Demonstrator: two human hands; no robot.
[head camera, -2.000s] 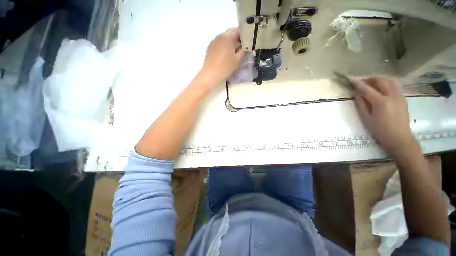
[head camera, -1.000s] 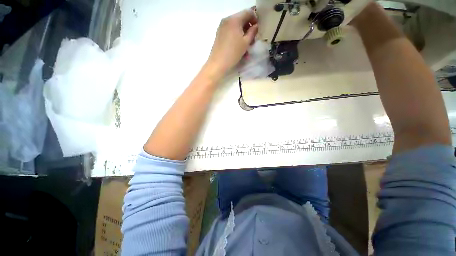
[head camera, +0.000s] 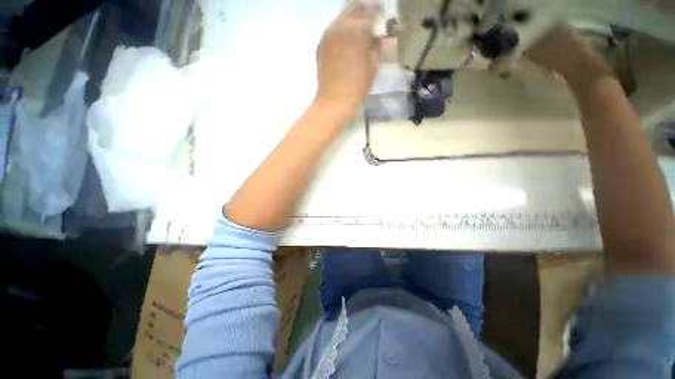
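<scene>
The cream sewing machine head (head camera: 444, 37) is at the top, with the dark presser foot area (head camera: 431, 96) below it on the machine bed (head camera: 488, 126). A small sheer white fabric piece (head camera: 389, 100) lies just left of the foot. My left hand (head camera: 348, 59) is bent at the left of the machine head, above the fabric piece; it is blurred, and whether its fingers grip anything cannot be told. My right hand (head camera: 551, 50) reaches to the machine head at the right of the dark tension dial (head camera: 497, 41); its fingers are hidden behind the head.
A loose white cloth pile (head camera: 140, 126) lies at the left of the table. A cloudy plastic bag (head camera: 53, 148) hangs at the far left. A printed ruler (head camera: 474, 221) runs along the front table edge. Brown cartons (head camera: 174, 311) stand below the table.
My right hand has moved from the bed, where it held a dark pointed tool, up to the machine head. My left hand has shifted slightly upward. The view has shifted a little.
</scene>
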